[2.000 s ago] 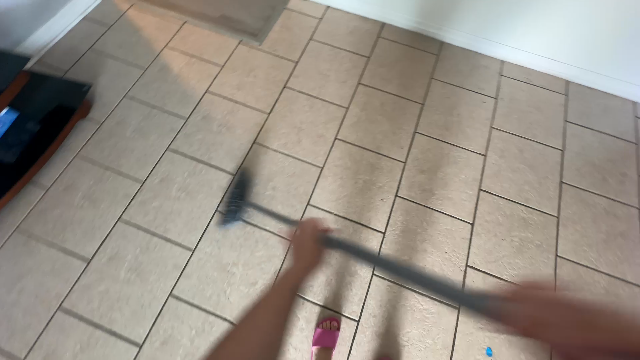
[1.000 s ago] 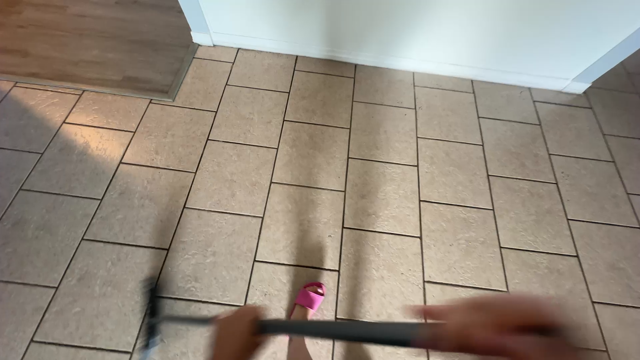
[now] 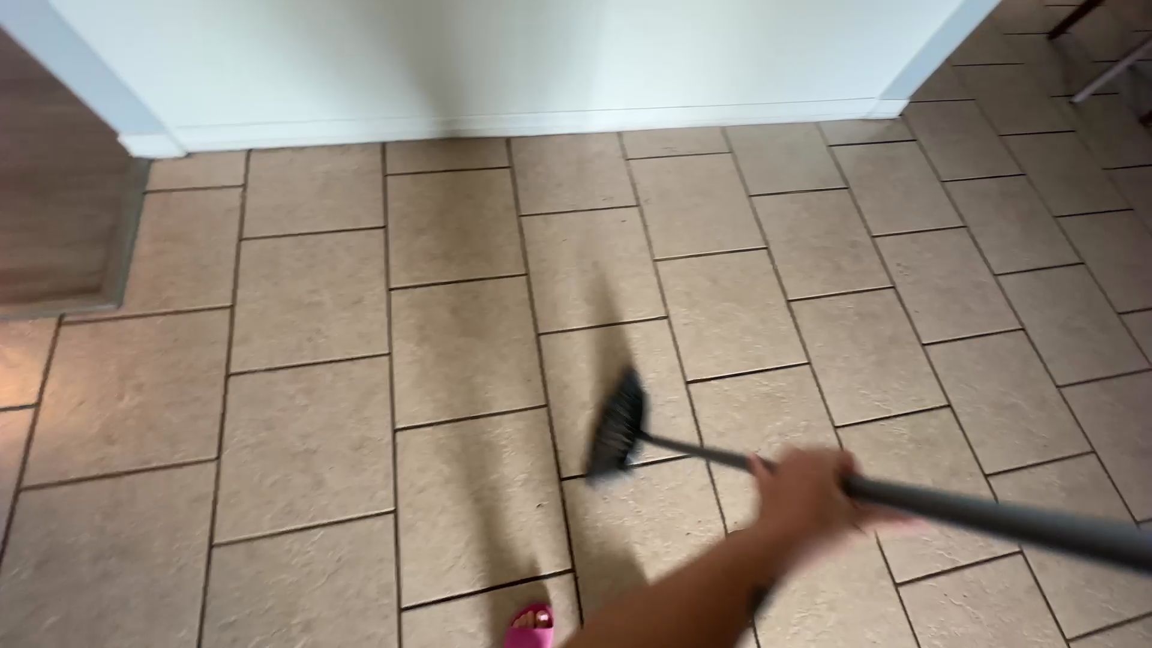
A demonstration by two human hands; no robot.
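Note:
My left hand [image 3: 805,495] is closed around the dark handle of a broom [image 3: 999,520], a little above where the thinner lower part of the handle begins. The broom's head, with dark bristles [image 3: 618,427], is tilted over the tiled floor [image 3: 468,351] near the middle of the view and is slightly blurred. The handle runs off the right edge of the view. My right hand is not in view.
A white wall with a baseboard [image 3: 540,122] crosses the far side. Wood-look flooring [image 3: 54,207] lies at the left behind an edge strip. Furniture legs [image 3: 1111,72] stand at the far right. A foot in a pink sandal [image 3: 529,635] shows at the bottom.
The view has swung right. The broom's head, at the lower left one second ago, is now near the middle. My right hand, seen on the handle earlier, has left the view.

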